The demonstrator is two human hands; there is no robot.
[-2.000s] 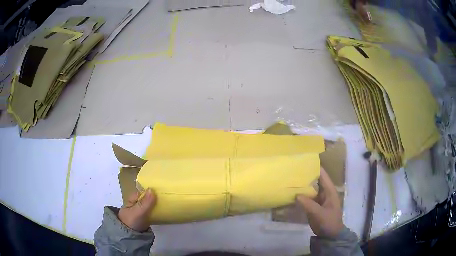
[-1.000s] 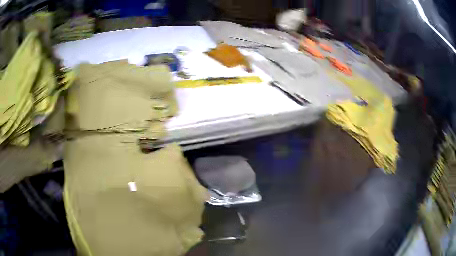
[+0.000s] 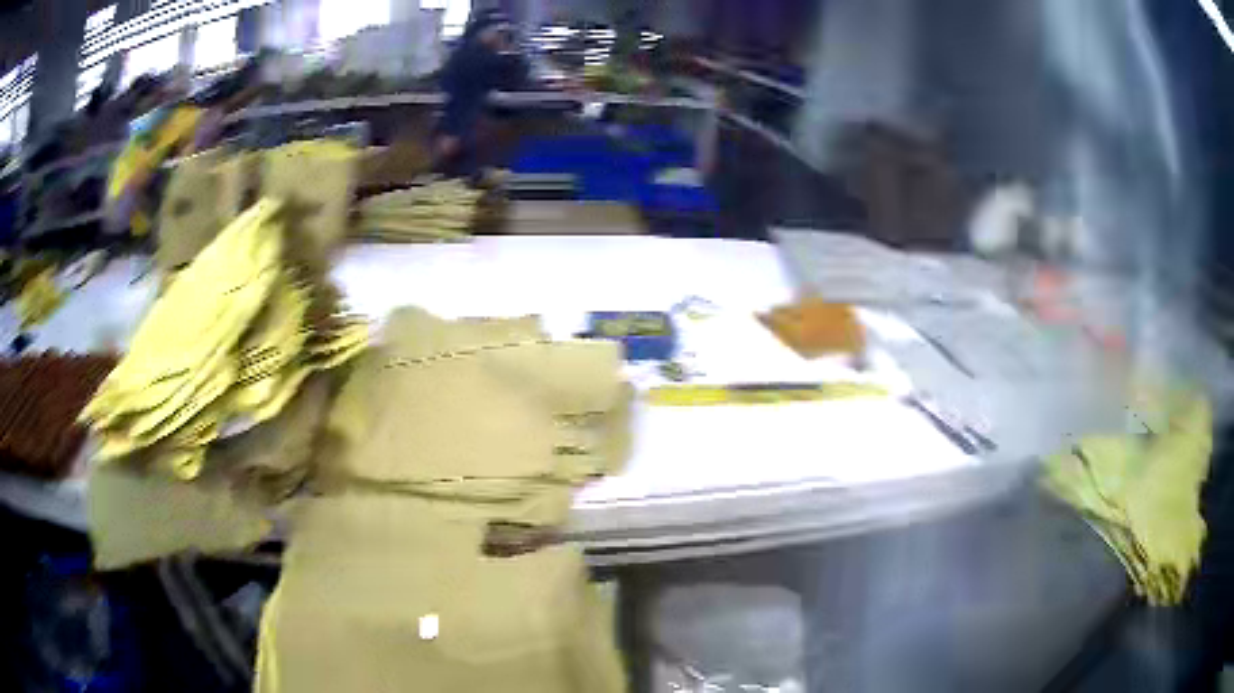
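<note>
Neither of my hands is in the picture. The view is blurred. Nearest in front is a large khaki garment panel (image 3: 433, 596), hanging over the table's near edge with a small white mark on it. More khaki panels (image 3: 460, 406) lie on the table above it, with a dark brown patch (image 3: 521, 539) at their lower edge. A fanned pile of yellow-edged panels (image 3: 203, 339) stands to their left.
The white table (image 3: 758, 454) holds a blue item (image 3: 633, 333), an orange-brown piece (image 3: 816, 328) and a yellow strip (image 3: 765, 393). Yellow panels (image 3: 1144, 494) hang at the right edge. A person (image 3: 476, 81) in dark clothing is at the back.
The view has swung from the bench with my hands on the folded yellow panel to another table. Since one second ago it has tilted up and left. My hands have left the picture.
</note>
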